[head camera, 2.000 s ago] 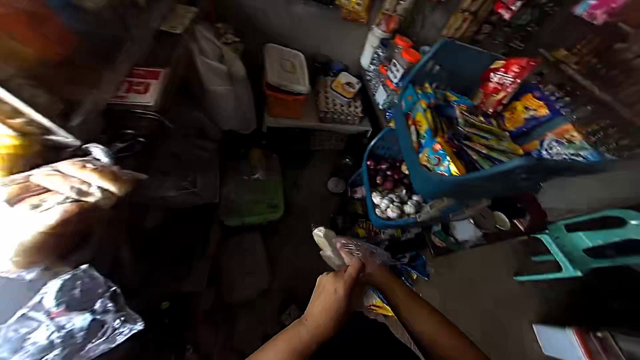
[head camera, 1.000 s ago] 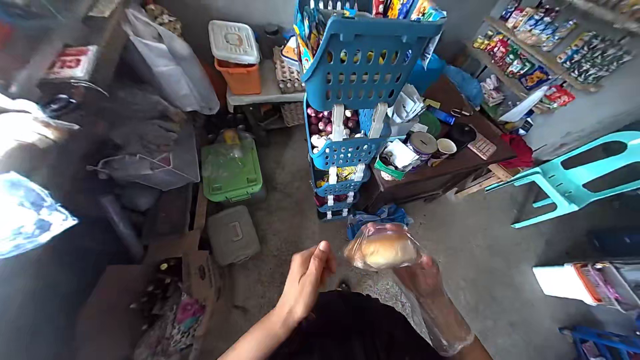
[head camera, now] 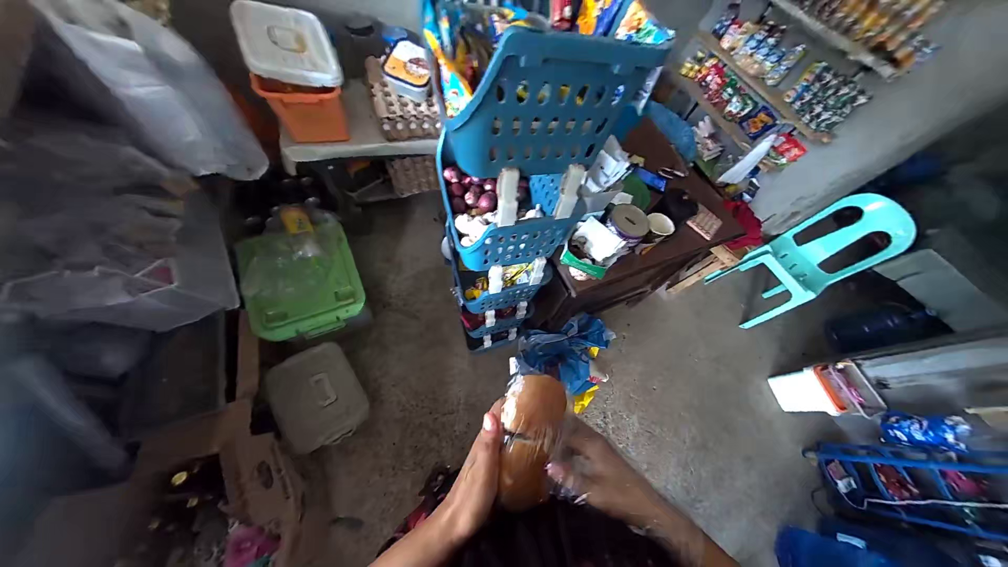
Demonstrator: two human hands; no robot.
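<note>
Two browned bread rolls (head camera: pixel 532 441) in clear plastic lie end to end between my hands, low in the middle of the head view. My left hand (head camera: pixel 476 472) holds their left side, its thumb pointing up along the upper roll. My right hand (head camera: pixel 594 476) is at their right side with clear plastic about its fingers; it is blurred. Just beyond the rolls, a crumpled blue plastic bag (head camera: pixel 563 346) lies on the floor at the foot of the basket rack.
A blue plastic basket rack (head camera: pixel 512 240) with onions and packets stands ahead. A wooden table (head camera: pixel 669 236) and a turquoise plastic chair (head camera: pixel 811 260) are to the right. Left are a green lidded bin (head camera: pixel 303 276), a grey lidded container (head camera: pixel 315 394) and a cardboard box (head camera: pixel 260 480).
A second ago my left hand was apart from the wrapped bread, which was at my right hand; now both hands are at it. The view has turned since the earliest frame.
</note>
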